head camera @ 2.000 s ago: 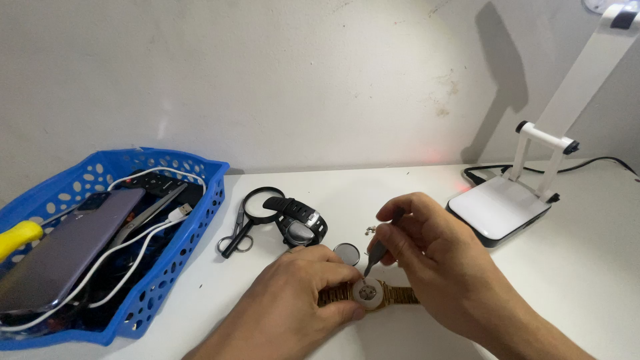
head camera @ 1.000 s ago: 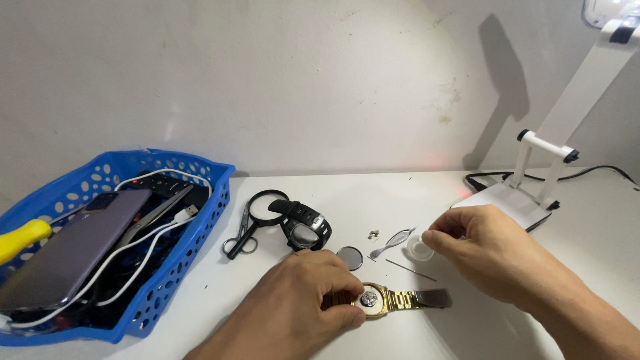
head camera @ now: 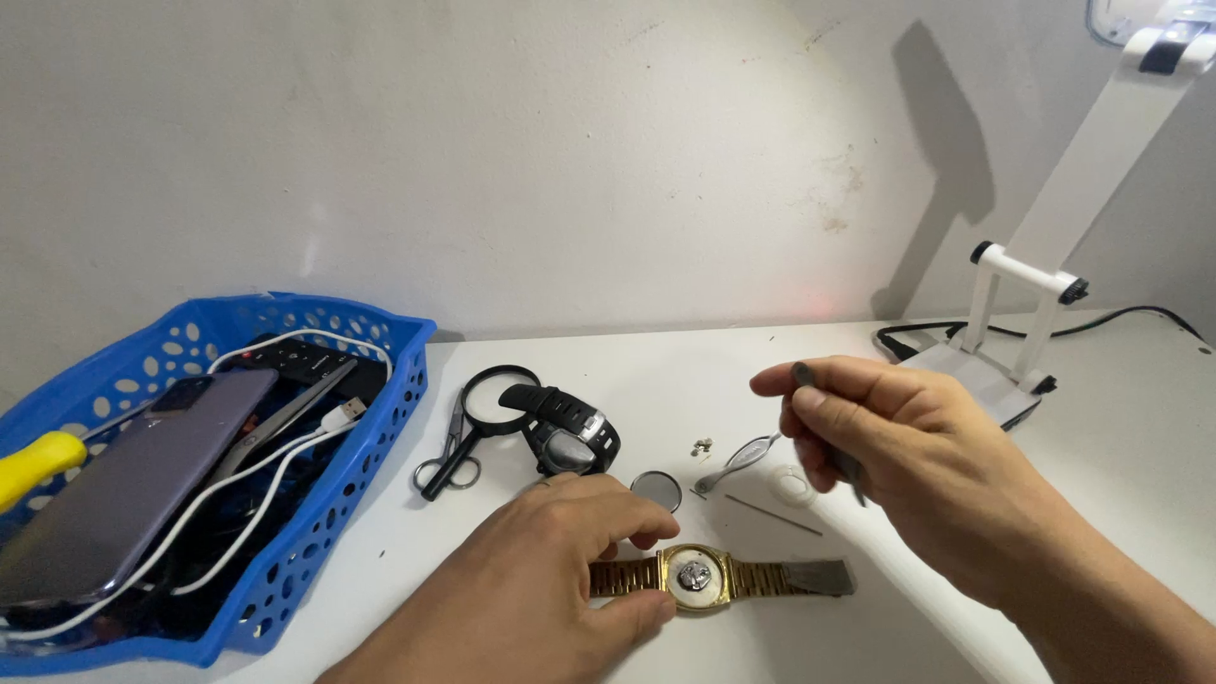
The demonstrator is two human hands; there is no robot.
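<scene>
A gold-coloured wristwatch (head camera: 695, 577) lies face down on the white table, its movement exposed. My left hand (head camera: 560, 560) rests over the left part of its metal band, thumb at the case edge and fingers apart above it. Raised to the right of the watch, my right hand (head camera: 883, 437) holds a dark grey slim tool (head camera: 805, 374), mostly hidden by the fingers. Between the hands lie a round case back (head camera: 656, 491), silver tweezers (head camera: 746, 460), a thin metal rod (head camera: 773, 514), a translucent ring (head camera: 791, 484) and several tiny metal parts (head camera: 702, 446).
A black digital wristwatch (head camera: 570, 437), a magnifying glass (head camera: 502, 400) and scissors (head camera: 458, 471) lie behind my left hand. At left, a blue plastic basket (head camera: 380, 418) holds a phone (head camera: 142, 475), a remote control, a white USB cable and a yellow-handled tool. A white desk lamp (head camera: 1102, 180) stands at right.
Two seconds ago my right hand held a tool at the watch movement; a second ago it was at the translucent ring. Now it is raised with the dark grey tool in it.
</scene>
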